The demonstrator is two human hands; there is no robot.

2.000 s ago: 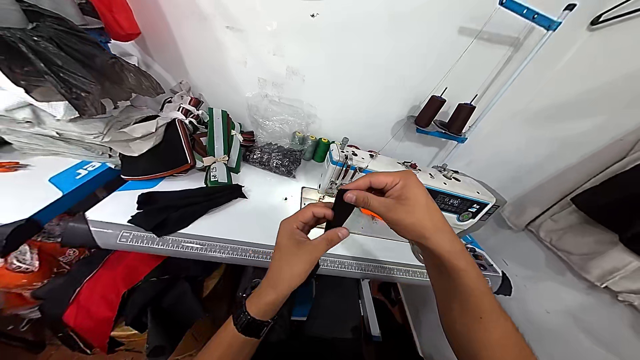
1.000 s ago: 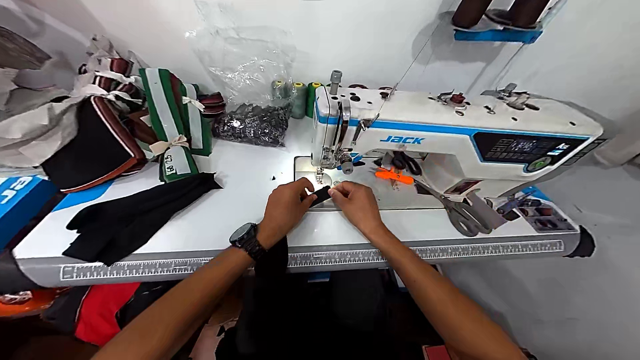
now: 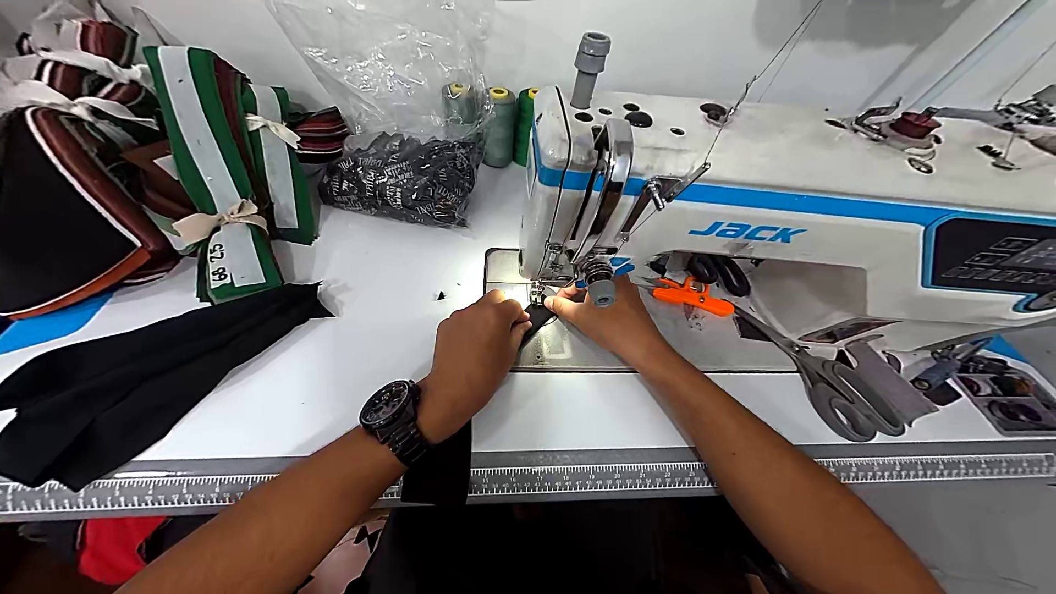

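A Jack sewing machine (image 3: 742, 198) stands on the white table, its lamp lighting the needle plate. Just below the presser foot (image 3: 537, 293) lies a folded black fabric strip (image 3: 538, 322). My left hand (image 3: 478, 351) pinches the strip's left side, and the same dark cloth seems to hang over the table edge below my wrist. From the right, my right hand (image 3: 609, 318) holds the strip's upper end close to the foot, its fingers partly behind the machine's head. Whether the foot presses on the fabric cannot be told.
Grey-handled scissors (image 3: 846, 404) and an orange thread snipper (image 3: 693, 297) lie right of my right hand. Black fabric pieces (image 3: 157, 371), tied green-and-white bundles (image 3: 206, 140) and a plastic bag of dark labels (image 3: 404, 177) are at left. A ruler strip (image 3: 594, 478) lines the front edge.
Two seconds ago both hands held the black strip up in front of the machine; now they are down at the presser foot with it. The view has moved closer to the machine.
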